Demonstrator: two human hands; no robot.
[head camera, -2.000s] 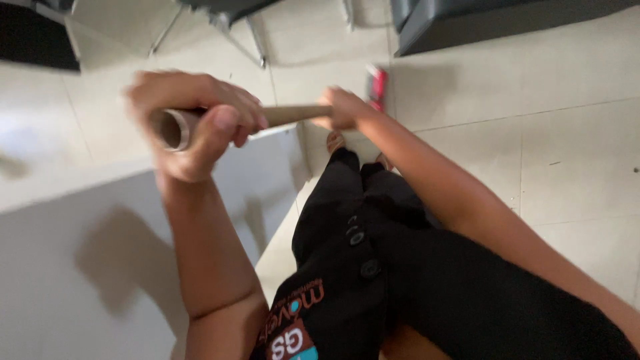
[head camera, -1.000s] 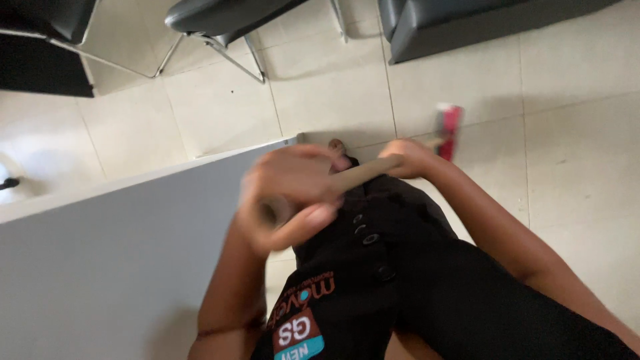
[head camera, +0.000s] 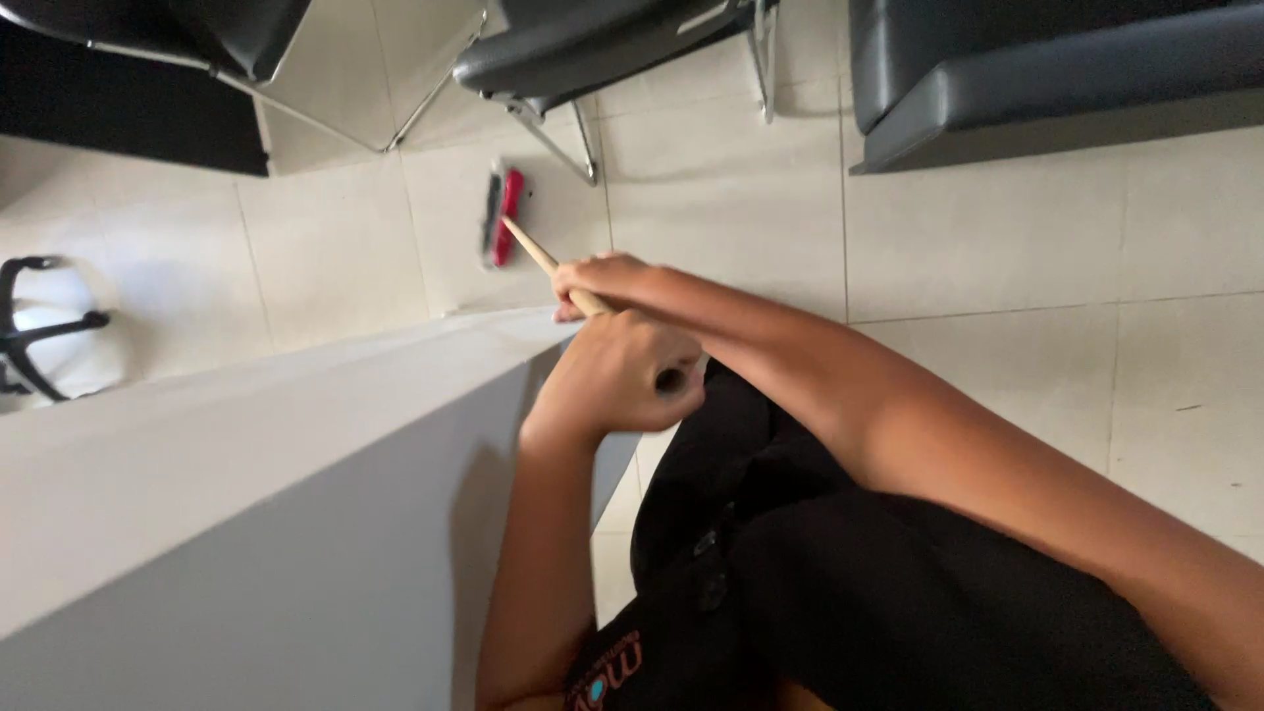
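A push broom with a long pale handle (head camera: 530, 246) reaches away from me, its red and dark head (head camera: 505, 217) on the tiled floor near a chair leg. My left hand (head camera: 627, 373) is closed round the handle at its near end, where the dark hollow opening shows. Farther down the handle, just beyond that hand, my right hand (head camera: 600, 280) grips it too. My right forearm crosses in front of my black clothing. The broom's bristles are too blurred to make out.
A low grey-white partition (head camera: 296, 474) runs along my left side, close to my left arm. Dark chairs with metal legs (head camera: 612, 49) stand ahead, and a black sofa (head camera: 1066, 99) is at the upper right. A black wheeled chair base (head camera: 39, 321) shows at the far left.
The broom head has swung from right of my feet to the floor beyond the partition's end, at the left. Both hands keep their hold and are now close together.
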